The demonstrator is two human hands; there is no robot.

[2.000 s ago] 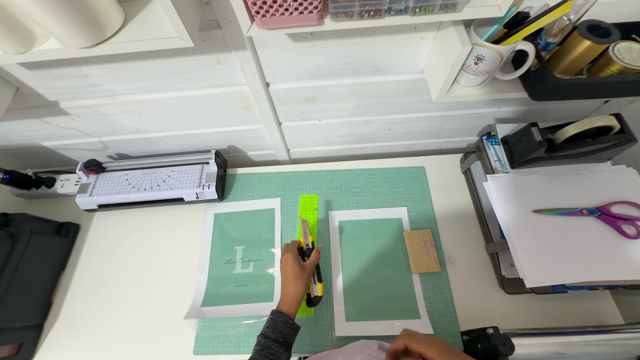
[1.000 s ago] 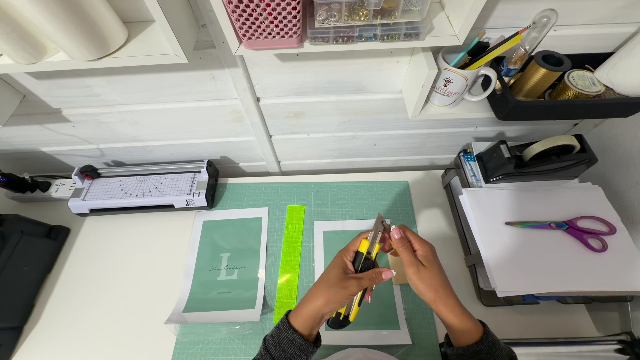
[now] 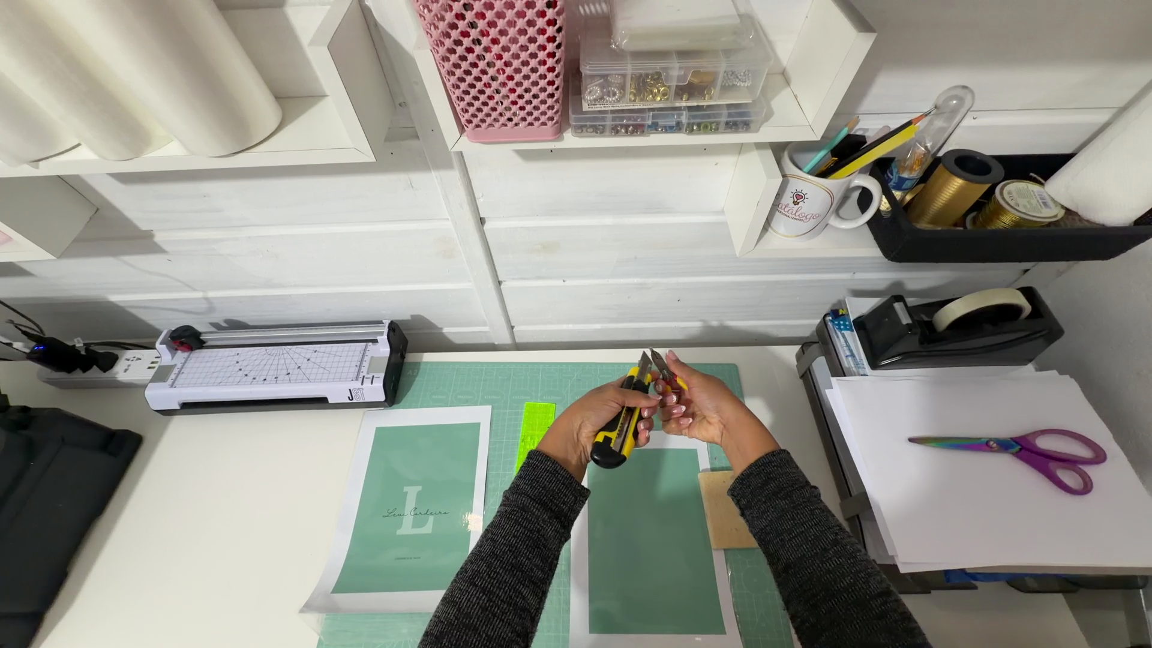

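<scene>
My left hand (image 3: 605, 423) grips a yellow and black utility knife (image 3: 619, 434), its blade out and tilted upward. Close beside it, my right hand (image 3: 697, 402) holds small pliers (image 3: 667, 369) with a yellow grip, their tip near the blade. Beneath my hands is a green sheet with a white border (image 3: 655, 540). A second such sheet, bearing writing (image 3: 409, 558), rests to the left on the green cutting mat (image 3: 450, 373). Between the sheets a bright green ruler (image 3: 537, 423) is partly hidden by my left sleeve. A tan square piece (image 3: 725, 510) is by my right forearm.
A paper trimmer (image 3: 274, 369) stands at the back left, a dark case (image 3: 54, 513) at the far left. On the right, purple scissors (image 3: 1048, 450) lie on a stack of white paper (image 3: 972, 522), with a tape dispenser (image 3: 963, 328) behind. Shelves jut out above the table (image 3: 180, 504).
Two seconds ago my left hand held the knife low over the ruler; both hands are now together, higher up. Pliers now show plainly in my right hand. The view has shifted.
</scene>
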